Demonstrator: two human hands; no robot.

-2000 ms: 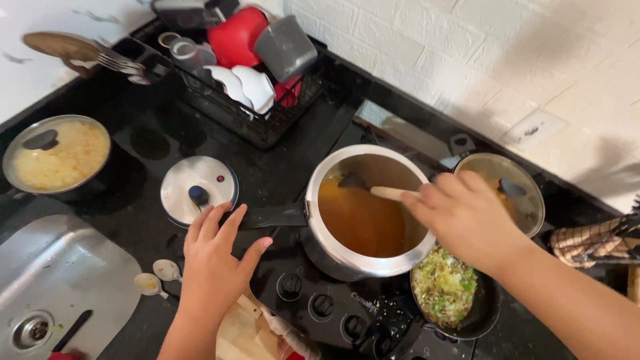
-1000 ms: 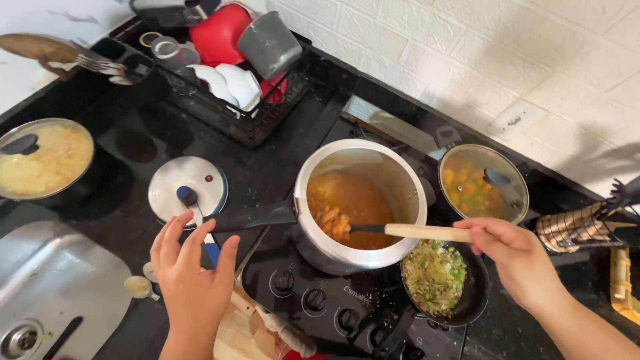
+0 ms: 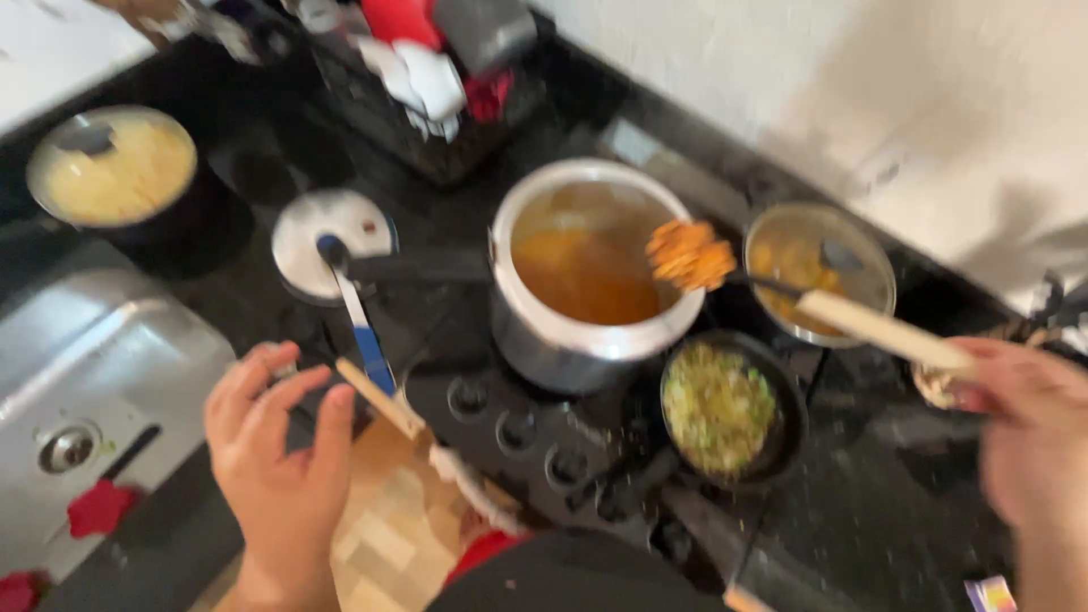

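My right hand [image 3: 1020, 408] grips the pale handle of a cooking spoon [image 3: 884, 330]. Its bowl, heaped with orange-brown food [image 3: 690, 255], is raised at the right rim of an open pressure cooker [image 3: 595, 340] with orange-brown broth inside. My left hand [image 3: 280, 450] is empty, fingers apart, left of the stove knobs. The cooker's round metal lid [image 3: 310, 255] lies on the counter beyond it, beside the cooker's black handle [image 3: 425, 265]. A small frying pan [image 3: 722, 408] of chopped green and pale food sits to the cooker's lower right.
A glass-lidded pot [image 3: 880, 289] stands behind the frying pan. Another lidded pot [image 3: 183, 183] of yellowish food is at the upper left, above a steel sink [image 3: 153, 314]. A black dish rack [image 3: 450, 161] with dishes stands behind the cooker. Stove knobs [image 3: 516, 431] are in front.
The spoon has come up out of the cooker with food on it, and my right hand has moved away from the cooker. My left hand has drawn back from near the cooker's handle.
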